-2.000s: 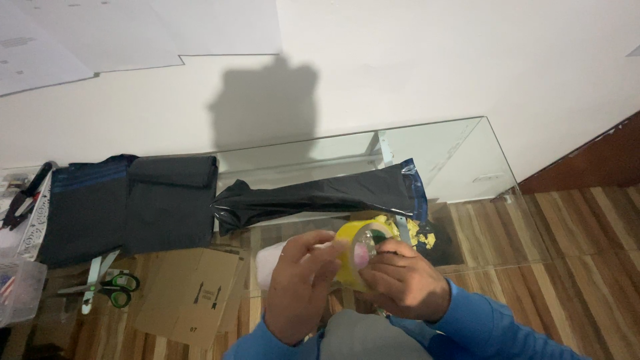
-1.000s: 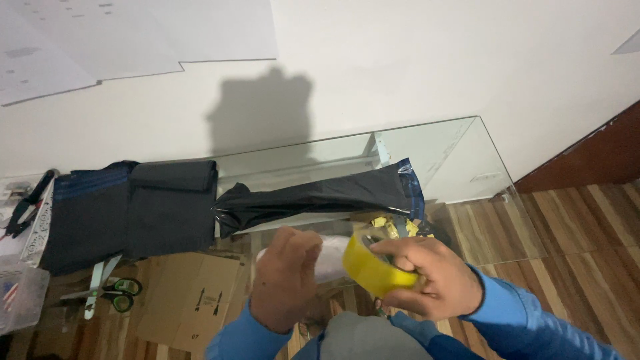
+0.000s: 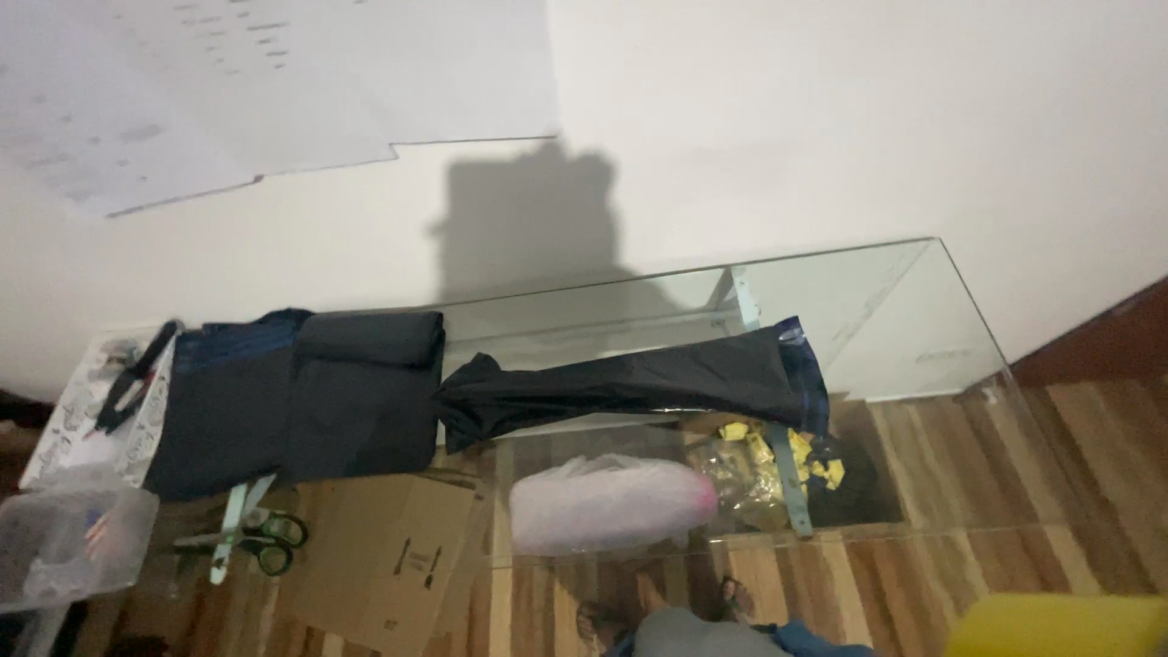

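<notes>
Neither my left hand nor my right hand shows in the head view. A blurred part of a yellow tape roll [image 3: 1063,628] stands at the bottom right corner; what holds it is out of frame. On the glass shelf [image 3: 867,319] lies a long black plastic package [image 3: 630,379], narrow and crumpled at its left end. Folded dark plastic bags or sheets [image 3: 365,401] lie against that end. A pinkish roll-shaped bundle in clear plastic [image 3: 611,506] is seen near the shelf's front edge, and green-handled scissors [image 3: 274,540] are at the lower left.
Metal brackets [image 3: 789,484] hold the shelf along the wall. Flattened cardboard [image 3: 383,557] is seen below it, and yellow scraps [image 3: 829,473] beneath its right part. At the left are a clear plastic box [image 3: 78,547] and a black-handled tool [image 3: 137,379]. Papers [image 3: 319,82] cover the upper wall.
Both hands have left the view. The yellow tape roll has moved from in front of my body to the lower right edge. The pinkish bundle, partly hidden before, shows fully.
</notes>
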